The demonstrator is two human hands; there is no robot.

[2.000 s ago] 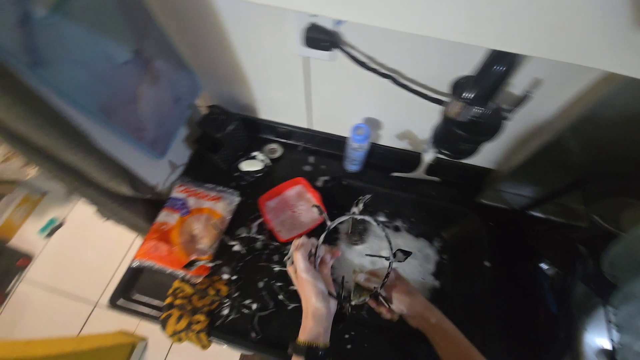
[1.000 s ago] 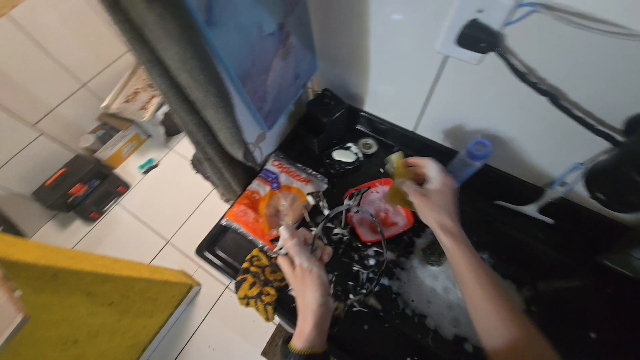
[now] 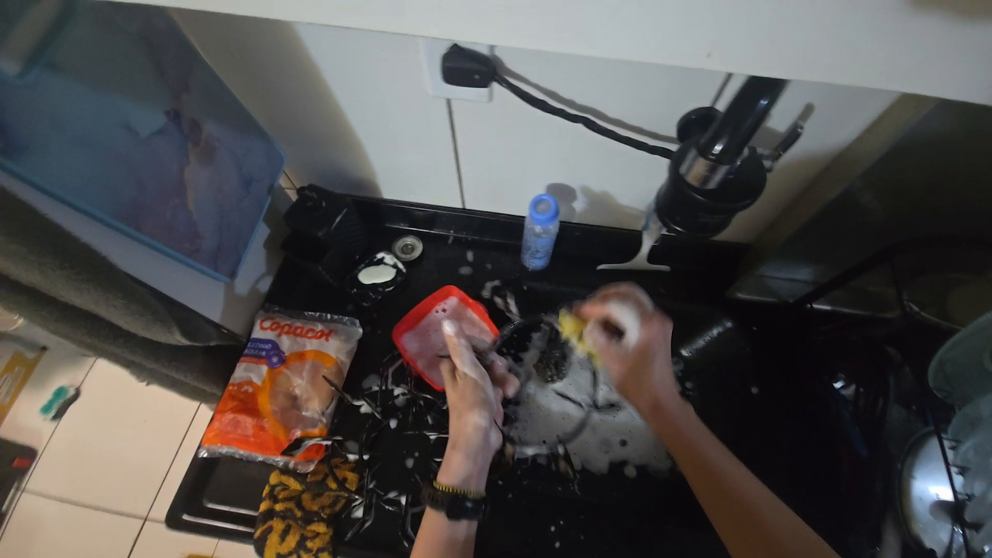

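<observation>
My left hand (image 3: 474,387), with a dark watch and a beaded bracelet on the wrist, grips the left side of a thin black ring-shaped wire rack (image 3: 593,387). My right hand (image 3: 632,337) holds a yellow sponge (image 3: 575,329) over the ring's upper right part. Under the ring, white suds (image 3: 620,442) lie in the black sink around a dark drain strainer (image 3: 551,360). Behind my left hand is a red-rimmed square container (image 3: 422,337) with soapy liquid in it.
A plastic food bag (image 3: 287,387) and a patterned cloth (image 3: 298,515) lie left. Along the back stand a blue-capped bottle (image 3: 540,232), a white squeegee (image 3: 639,260) and a black faucet (image 3: 709,186). Soapy black wire pieces (image 3: 380,449) lie beside the bag. Dishes (image 3: 930,480) stand right.
My right hand with the sponge has moved from above the red container to the right, over the sink. The ring in my left hand is now over the suds. The view has swung right.
</observation>
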